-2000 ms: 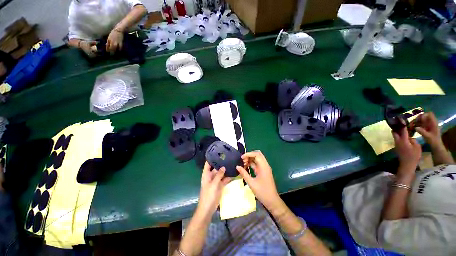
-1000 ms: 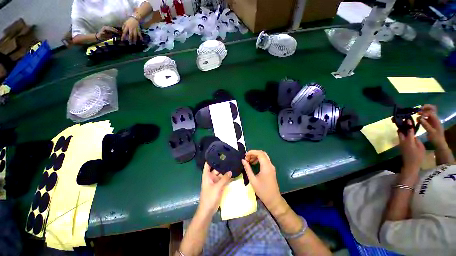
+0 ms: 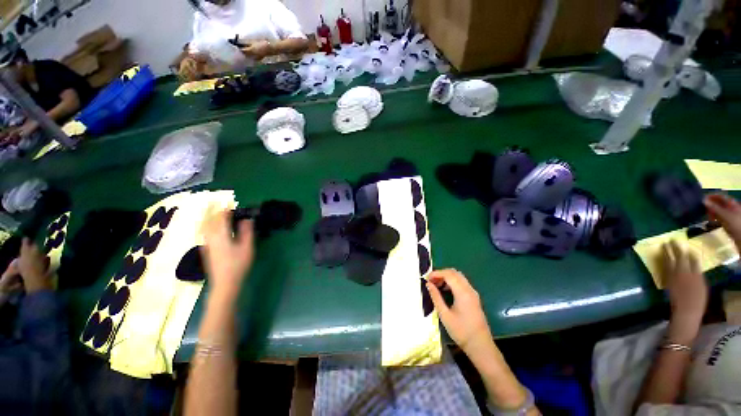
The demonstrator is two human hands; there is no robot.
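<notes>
My left hand [image 3: 227, 248], blurred, is over the left pile of black fan bases [image 3: 279, 215]; its fingers look apart and no held piece shows. My right hand [image 3: 461, 302] is at the right edge of a pad sheet [image 3: 398, 284], thumb and forefinger pinched at the edge of a black foot pad [image 3: 427, 299]. The white and yellow sheet lies lengthwise before me, with a column of black discs along its right side. Several fan bases [image 3: 331, 240] lie loosely just left of it, some overlapping.
A stack of pad sheets [image 3: 158, 301] lies at left. More fan bases [image 3: 532, 227] are piled at right. White fan heads [image 3: 281, 130] and a bagged fan [image 3: 182, 158] stand beyond. Other workers' hands [image 3: 685, 276] are at right, far left and across. A white post [image 3: 650, 97] rises at right.
The fan base held in both hands has been let go. My left hand has moved left to the pile; my right hand has moved slightly right and down to the sheet. The view has shifted.
</notes>
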